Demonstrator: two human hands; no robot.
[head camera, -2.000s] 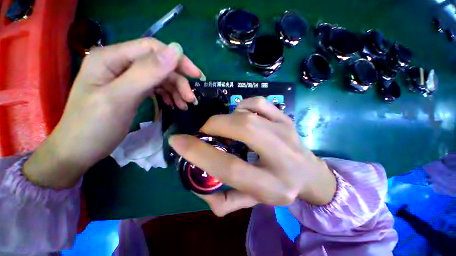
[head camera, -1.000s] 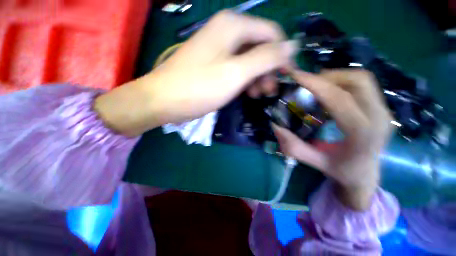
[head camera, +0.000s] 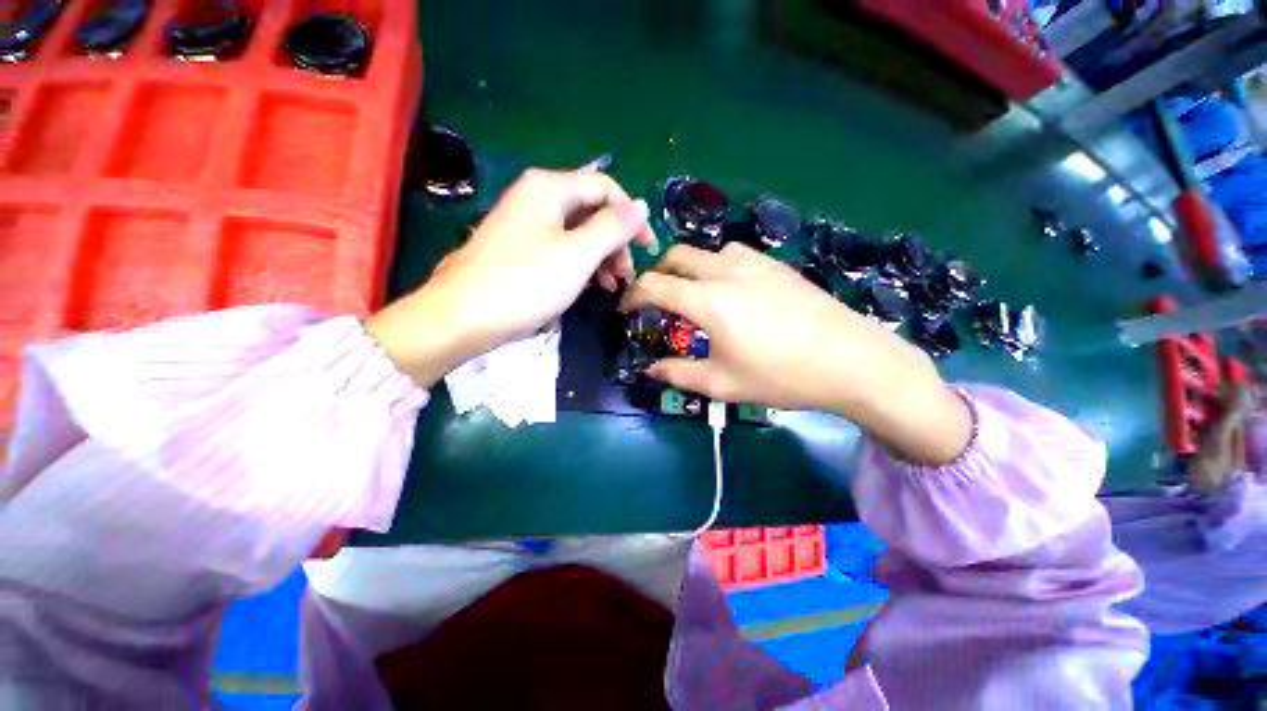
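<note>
My right hand (head camera: 778, 333) holds a round electronic unit (head camera: 648, 335) between fingers and thumb, over the black test fixture (head camera: 591, 378). Red shows on the unit's side by the fingers. My left hand (head camera: 521, 257) is just left of it, thumb and forefinger close together; whether it pinches anything small is not visible. The fixture is mostly hidden under my hands. A white cable (head camera: 718, 479) runs from the fixture's lower edge over the bench edge.
A red foam tray (head camera: 299, 195) at left holds black discs in its top row. A white cloth (head camera: 514, 382) lies left of the fixture. Several black units (head camera: 889, 278) lie right of it, one single disc (head camera: 448, 163) beside the tray. A person's hand (head camera: 1223, 438) shows at far right.
The view has shifted, showing more tray and bench. My right hand has turned palm-down over the fixture, and the unit is now low at its left part. My left hand remains beside it.
</note>
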